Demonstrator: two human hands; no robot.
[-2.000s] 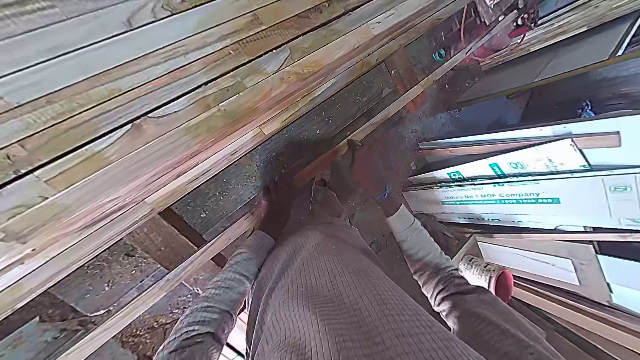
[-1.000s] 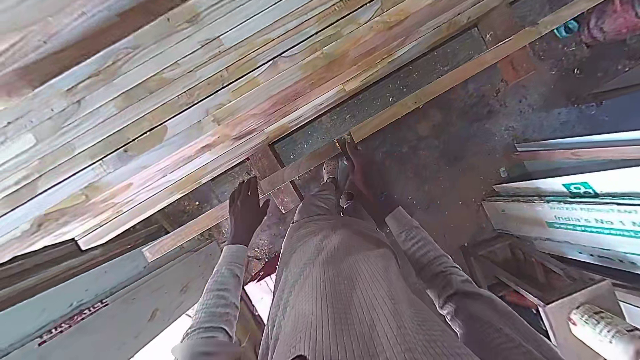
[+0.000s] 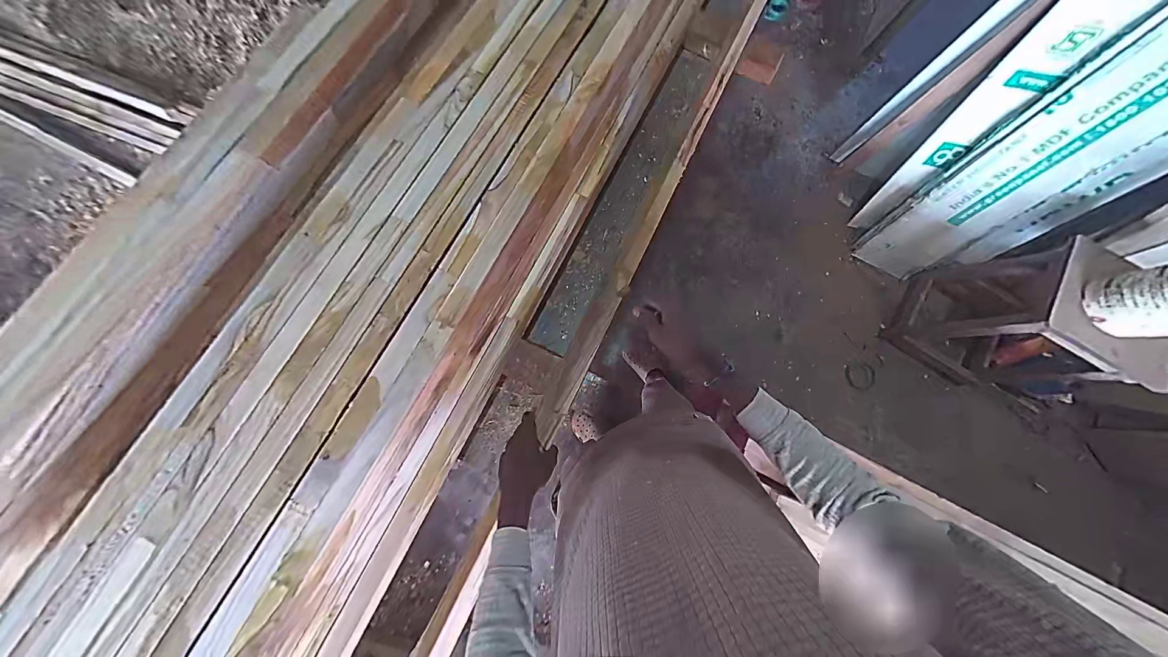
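A long, narrow wooden strip (image 3: 652, 219) slants beside the stacked boards. My left hand (image 3: 526, 465) is at its lower end, with the strip's end between thumb and fingers. My right hand (image 3: 680, 342) is dark and blurred, just to the right of the strip; whether it touches the strip cannot be told. Short wooden crosspieces (image 3: 532, 363) lie under the strip. Long, pale and reddish boards (image 3: 365, 338) made of joined pieces lie side by side on the left. My feet, in dotted footwear (image 3: 585, 425), are close to the strip.
White printed MDF panels (image 3: 1013, 155) lean at the upper right. Below them are a wooden stool-like frame (image 3: 981, 324) and a white cylindrical container (image 3: 1127, 303). Another long board (image 3: 1031, 557) runs behind my right arm. Thin strips (image 3: 82, 100) lie at the upper left.
The view has turned strongly. My right hand was on the strip earlier and now appears at its right side. My left hand, spread beside the strip a second ago, is now at its lower end.
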